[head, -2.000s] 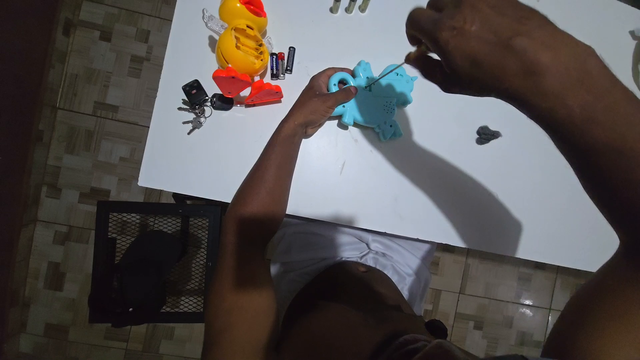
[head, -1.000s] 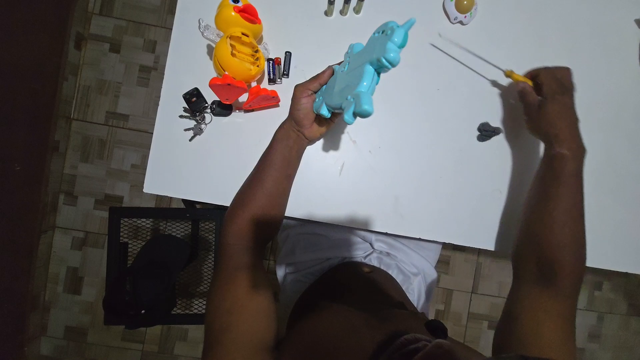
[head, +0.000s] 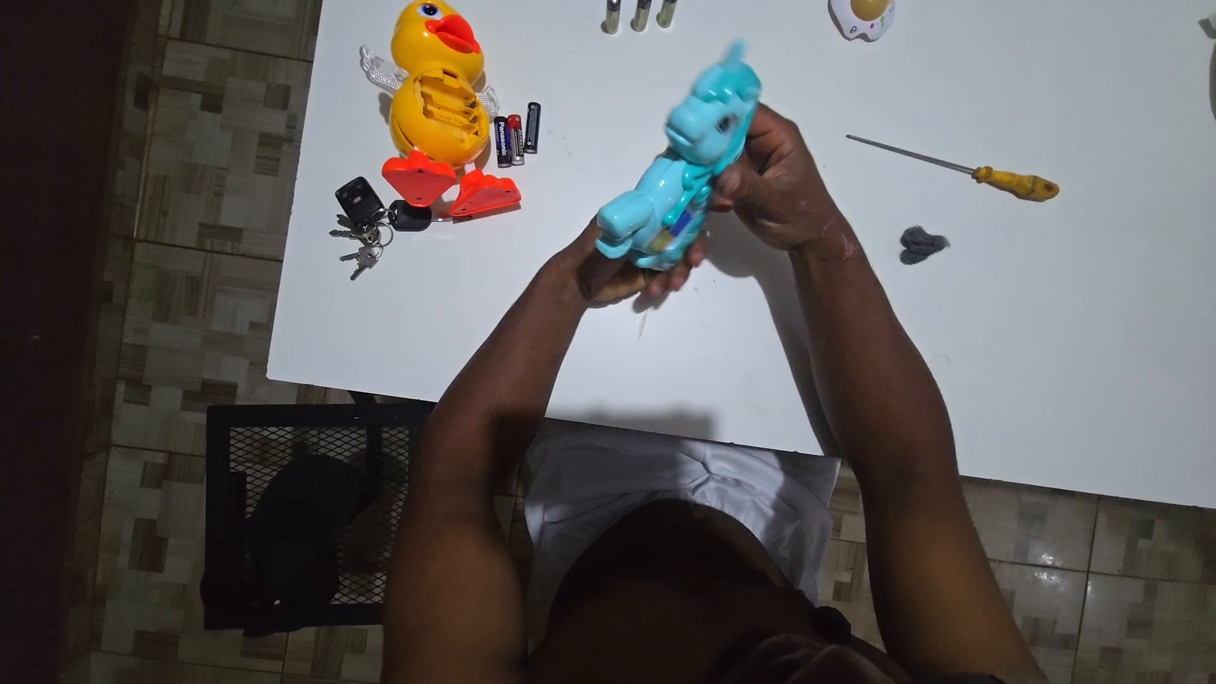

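Note:
Both my hands hold a turquoise plastic unicorn toy (head: 679, 176) above the white table, its face and horn toward the top of the view. My left hand (head: 622, 275) grips it from below at the lower end, with fingertips showing under its side. Behind the head and neck, my right hand (head: 779, 185) closes on the toy, its fingers partly hidden. A screwdriver with a yellow handle (head: 1016, 183) lies on the table right of my right hand, and below it is a small dark grey lump (head: 921, 245).
A yellow toy duck (head: 439, 109) with an uncovered battery compartment lies at the left, beside several batteries (head: 516, 138). Keys with black fobs (head: 366, 214) lie near its red feet. More batteries (head: 640, 13) and an egg-shaped toy (head: 864, 14) are at the top. A black mesh chair (head: 313, 513) stands below the table's edge (head: 351, 388).
My right hand has put the screwdriver down on the table and taken hold of the unicorn. The toy has turned, so its face now shows.

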